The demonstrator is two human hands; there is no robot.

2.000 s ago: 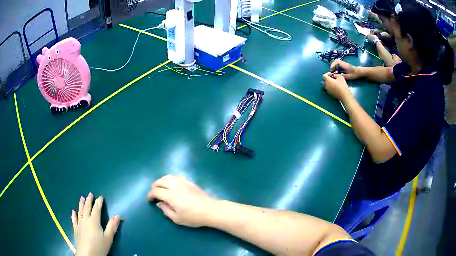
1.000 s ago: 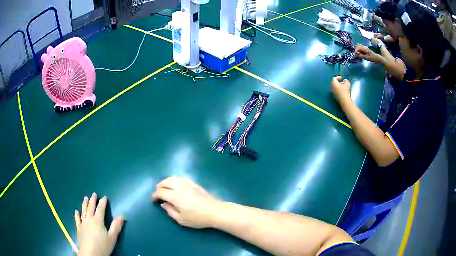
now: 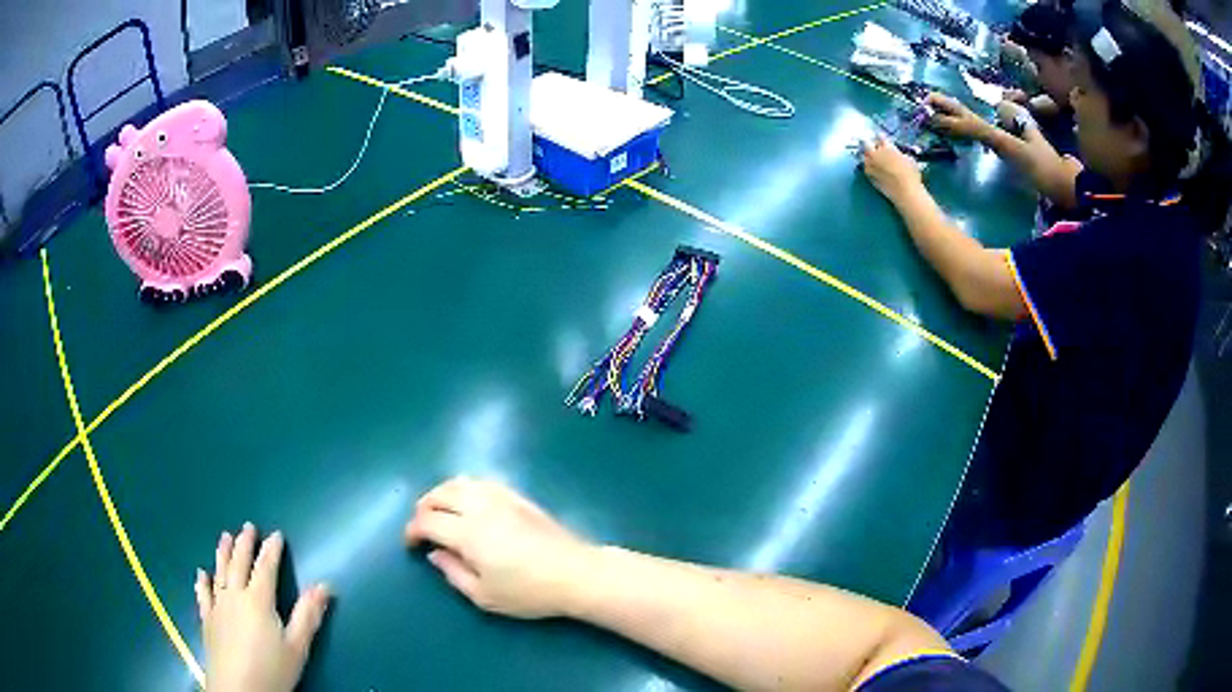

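Note:
A wire harness (image 3: pixel 649 331) of multicoloured wires lies on the green bench, with a dark connector at its far end, another at its near right end and a white band midway. Loose wire ends fan out at its near left. My left hand (image 3: pixel 253 615) lies flat at the lower left, fingers spread, empty. My right hand (image 3: pixel 493 541) rests on the bench below the harness, not touching it. Its fingers are curled and their undersides are hidden, so I cannot tell if anything is under them.
A pink pig-shaped fan (image 3: pixel 178 203) stands at the left. White uprights (image 3: pixel 508 95) stand at the back beside a blue box (image 3: pixel 595 156) with a white top. At the right a seated person (image 3: pixel 1108 298) handles dark harnesses (image 3: pixel 932 142); another sits beyond.
The seated person at the right has reached forward to the dark harnesses with both hands. My hands and the harness stay in place; the view shifts slightly.

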